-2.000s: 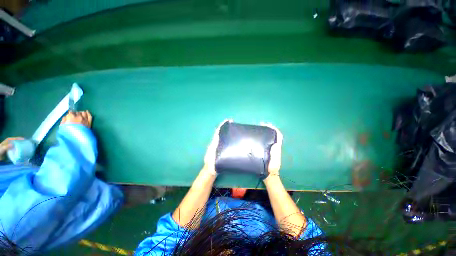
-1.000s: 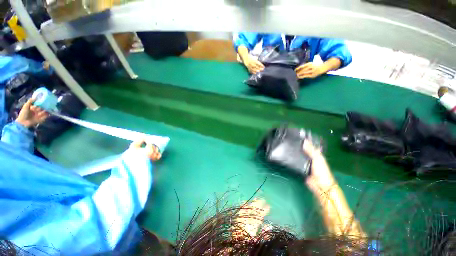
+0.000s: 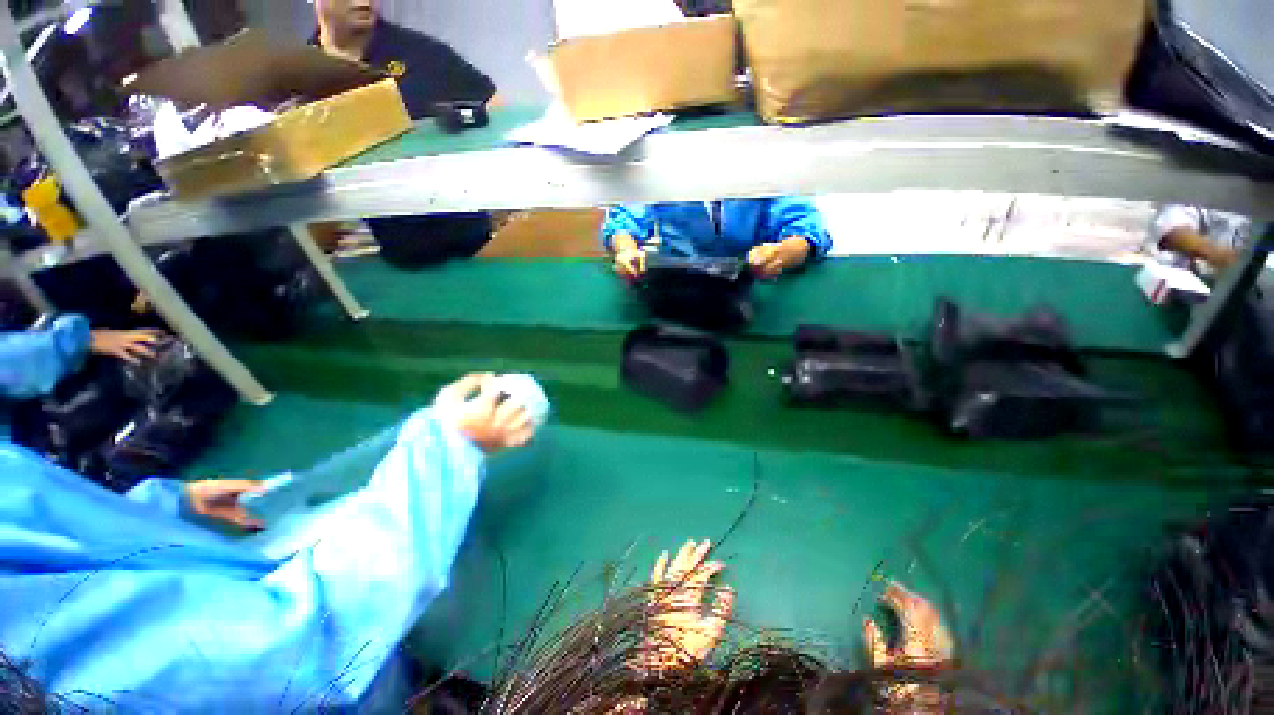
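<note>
My left hand (image 3: pixel 685 603) is over the near part of the green bench top (image 3: pixel 601 517), fingers apart and empty; hair partly covers it. My right hand (image 3: pixel 908 631) is to its right near the lower edge, fingers apart and empty, its wrist hidden by hair. A packed black parcel (image 3: pixel 676 366) lies on the darker green conveyor belt (image 3: pixel 559 395) beyond my hands, touched by neither of them.
More black parcels (image 3: pixel 964 374) lie on the belt to the right. A worker in blue (image 3: pixel 321 559) at left handles a light-blue strip (image 3: pixel 520 398). Another worker opposite holds a black bag (image 3: pixel 694 289). Cartons (image 3: pixel 950 56) stand on the shelf above. Black bags (image 3: pixel 1223 594) are at right.
The parcel has left my right hand and lies on the belt. Both my hands are back near the lower edge. The view has tilted up, showing the shelf. The left worker's blue piece has moved.
</note>
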